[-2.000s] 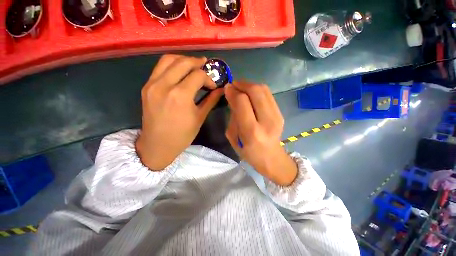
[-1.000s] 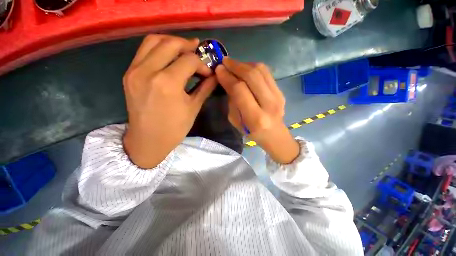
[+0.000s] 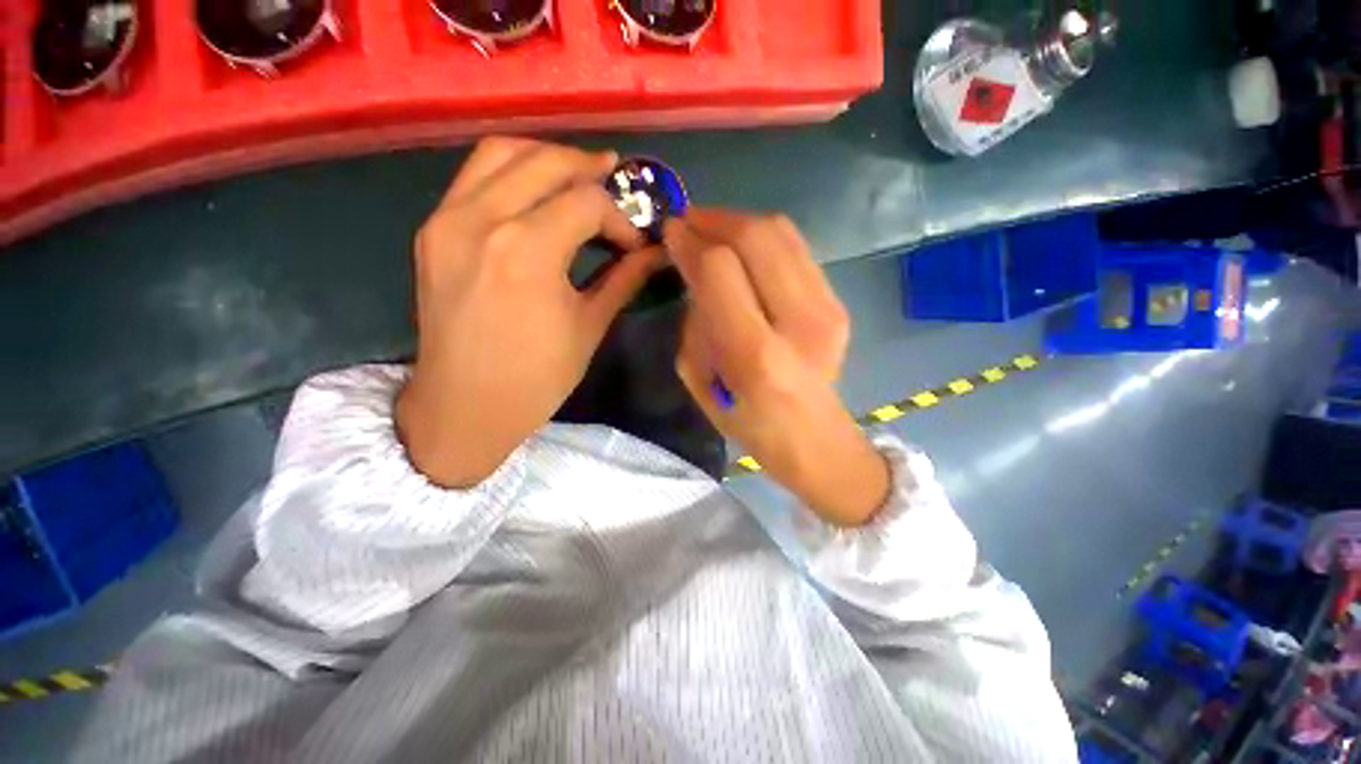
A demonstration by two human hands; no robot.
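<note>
My left hand [image 3: 508, 299] holds a small round electronic unit [image 3: 634, 196] by its left rim, just above the bench's near edge. The unit is dark and shiny with pale parts inside. My right hand [image 3: 764, 336] is at the unit's lower right, its fingers closed on a slim bright-blue tool [image 3: 723, 391]. Blue also shows at the unit's right rim; the tool's tip cannot be made out. Most of the tool is hidden by the fingers.
A red foam tray [image 3: 597, 93] with several round units lies along the bench's far side. A clear bottle [image 3: 955, 108] with a red diamond label stands right of it. A white cap [image 3: 1255, 93] lies beyond. Blue bins [image 3: 1000, 275] are below bench level on the right.
The view dipped towards the body a second ago and has swung back, showing more of the tray again. Both hands keep their holds; the blue at the unit's rim has shifted slightly.
</note>
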